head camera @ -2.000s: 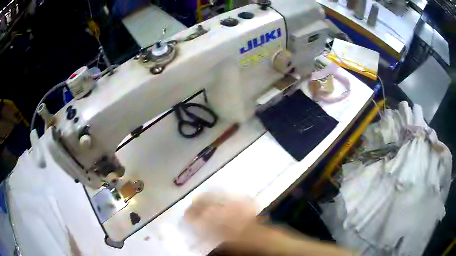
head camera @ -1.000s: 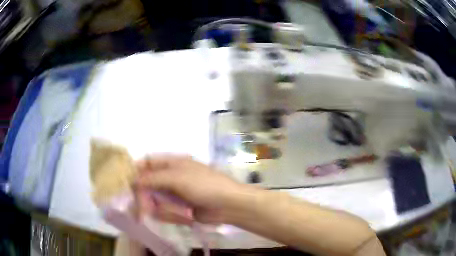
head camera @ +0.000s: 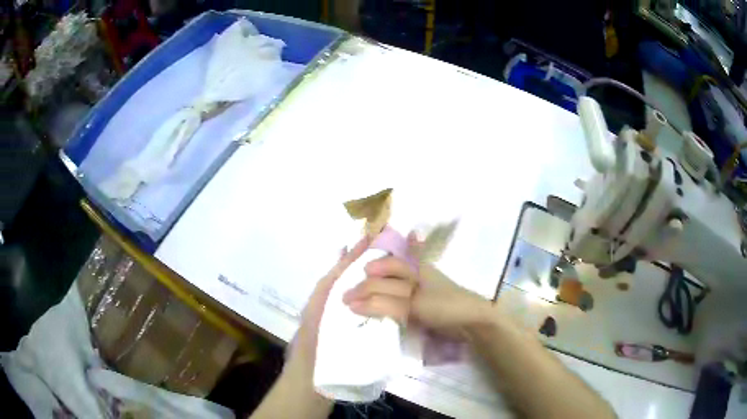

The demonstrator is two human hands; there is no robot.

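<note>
A small white cloth bundle [head camera: 358, 348] is held upright between my two hands in front of the table. A mauve strip [head camera: 391, 243] wraps its upper end, and a tan tag [head camera: 370, 208] sticks out above. Another blurred tan piece [head camera: 439, 239] shows to the right. My right hand [head camera: 385, 288] has its fingers curled over the front of the bundle near the strip. My left hand [head camera: 322, 290] grips its left side, partly hidden behind the cloth. Loose thread ends hang at the bundle's lower edge.
The sewing machine [head camera: 655, 196] stands at the right, with snips [head camera: 643, 352] and black-handled scissors [head camera: 676, 301] on its bed. A blue-rimmed tray [head camera: 160, 233] with white cloth is at the upper left. More white cloth [head camera: 53, 360] lies low at the left.
The view has swung left from the machine towards the tray. My right hand has come to the bundle, which is now upright, and my left hand now shows holding it too.
</note>
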